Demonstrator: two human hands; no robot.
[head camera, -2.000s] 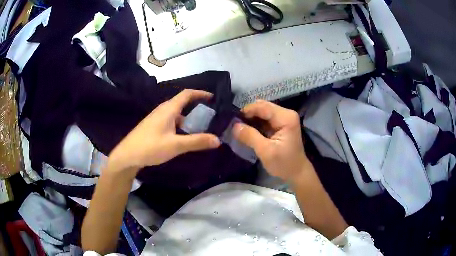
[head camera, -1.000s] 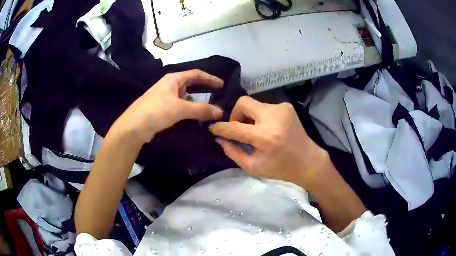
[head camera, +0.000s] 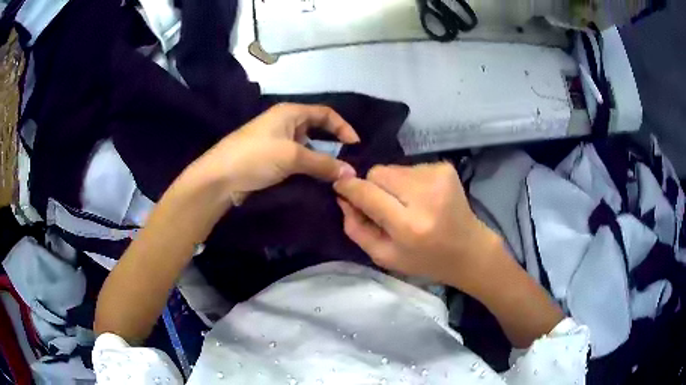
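Note:
The dark purple-navy garment (head camera: 278, 225) lies over my lap and up onto the table's front edge, bunched to the left. My left hand (head camera: 301, 143) holds its edge between thumb and fingers. A small pale strip (head camera: 325, 147) shows between my left thumb and index finger. My right hand (head camera: 406, 210) pinches the dark fabric right beside my left thumb tip, its fingers curled. The fabric edge between the fingertips is mostly hidden.
The white machine table (head camera: 421, 98) has a ruler-marked front edge. Black-handled scissors (head camera: 445, 16) lie on the machine bed at the top. Pale and navy cut panels (head camera: 587, 241) are heaped at right. More pale pieces (head camera: 45, 289) lie at lower left.
The view has shifted, so the table sits higher and further right. My hands have come together and the pale strip, wide open to view before, is now mostly covered. My right fingers have curled in.

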